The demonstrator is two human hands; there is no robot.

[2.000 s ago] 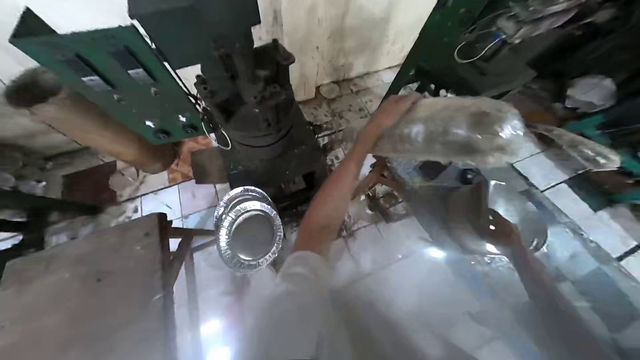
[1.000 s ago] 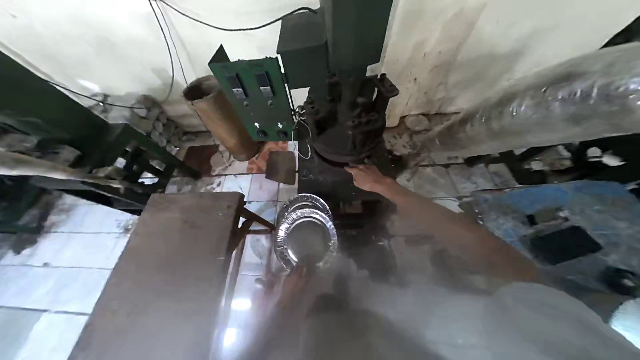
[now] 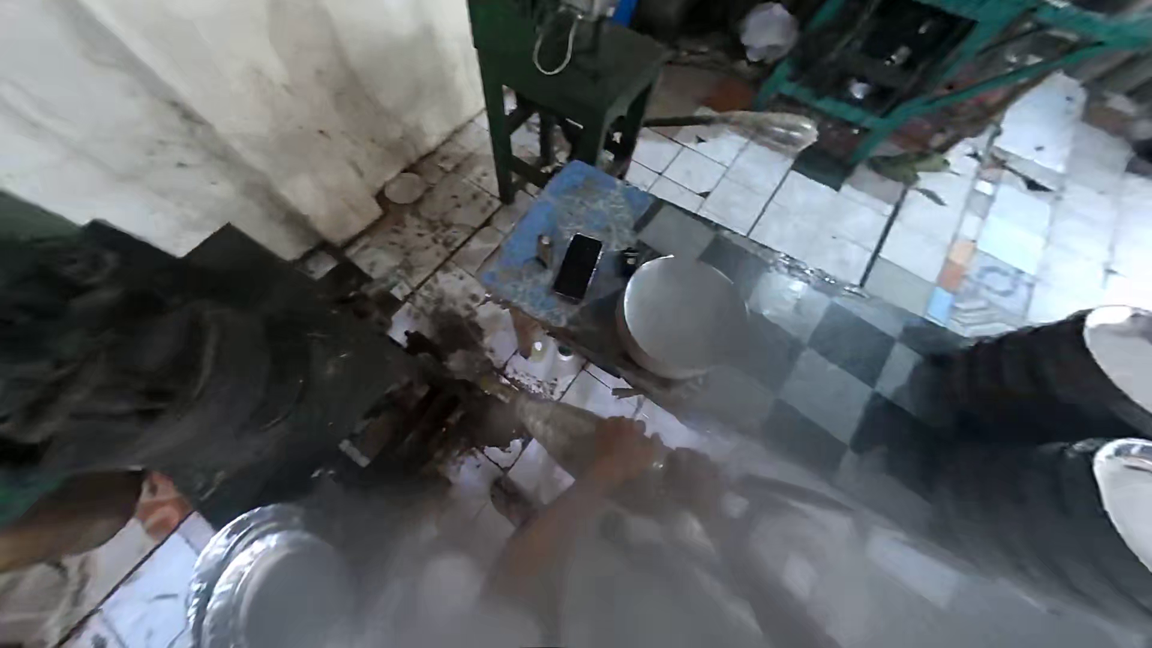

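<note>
My left hand is closed around a narrow, translucent, pale brown bundle, apparently plastic. Close beside it on the right is my right hand, dark and blurred; its grip cannot be made out. Beyond the hands, a round shallow metal pan or disc lies on the tiled bench. Two or more round metal pans with shiny crinkled rims overlap at the lower left, apart from both hands.
The tiled bench also bears a phone on its blue end. Dark ribbed stacks of round metal pieces stand at the right. Dark machinery fills the left. Behind are a green stand and a green metal frame.
One second ago my hands were apart, one at the machine and one by the shiny pans; now they are close together near the bench. The view has swung right.
</note>
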